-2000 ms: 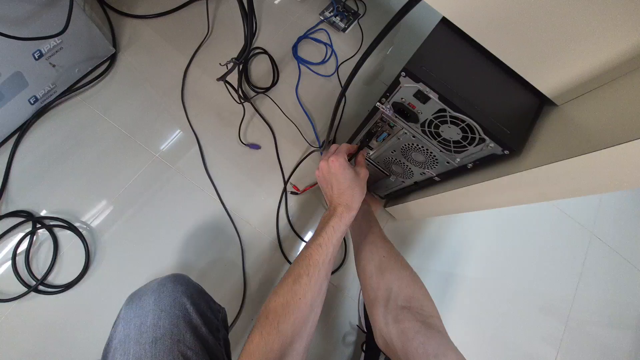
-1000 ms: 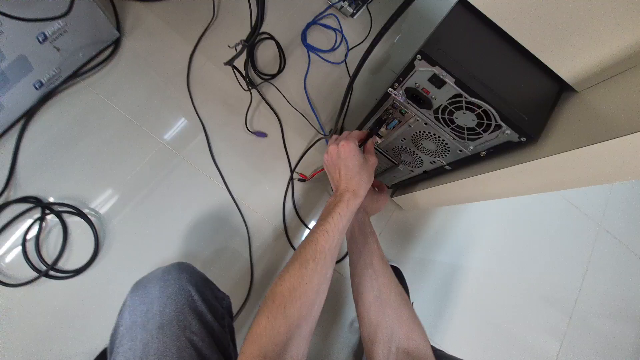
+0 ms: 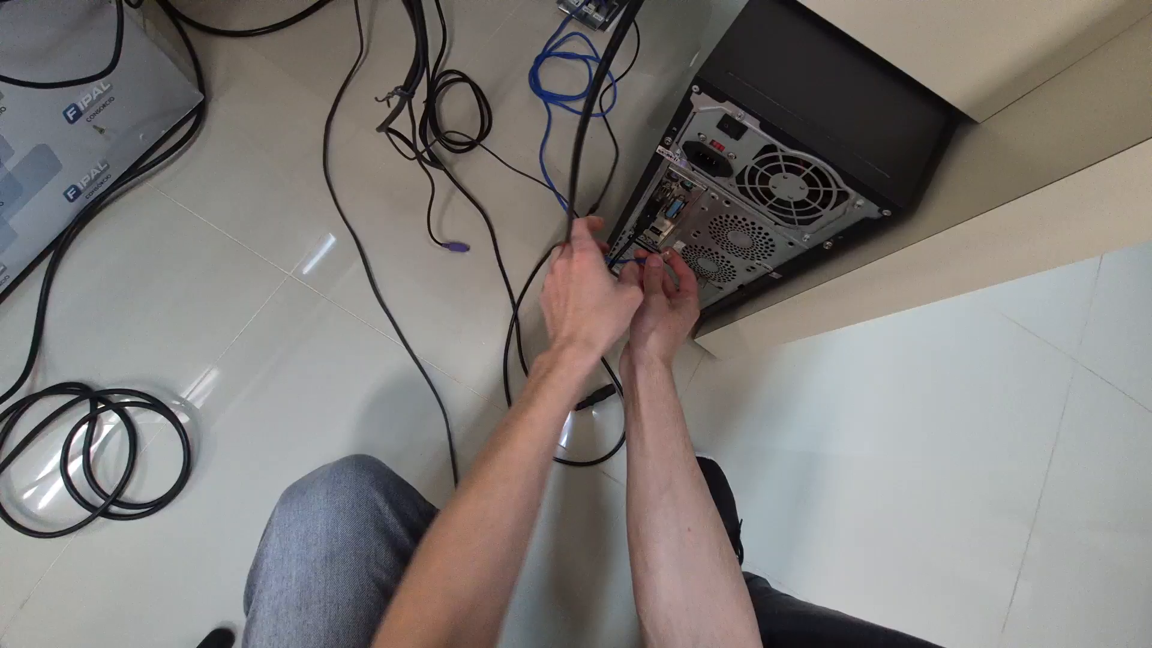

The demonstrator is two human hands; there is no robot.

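Note:
A black desktop computer tower [image 3: 837, 108] lies tilted with its metal rear panel, fan grille [image 3: 788, 184] and ports facing my hands. My right hand [image 3: 662, 310] is at the lower part of that panel, its fingertips pinching a thin blue cable [image 3: 630, 261]. Just left of it, my left hand [image 3: 587, 292] is bent over cables beside the tower, and a thick black cable [image 3: 580, 153] runs down to its fingers. Its palm side is hidden, so its hold is unclear. Below the hands, a black cable connector [image 3: 595, 396] rests on the floor.
A coiled blue cable [image 3: 545, 83] reaches a small device [image 3: 594, 13] at the top. Bundled black cables [image 3: 418, 81] and a purple plug [image 3: 457, 247] lie left of my hands. Further left are a coiled black cable [image 3: 126, 409] and a printed box [image 3: 90, 135]. A beige panel [image 3: 900, 279] borders the tower.
My hands overlapped before; now they are side by side, with the right hand's fingers showing. The red-ended lead beside the left hand is no longer visible. Blue cable now shows at the right fingertips.

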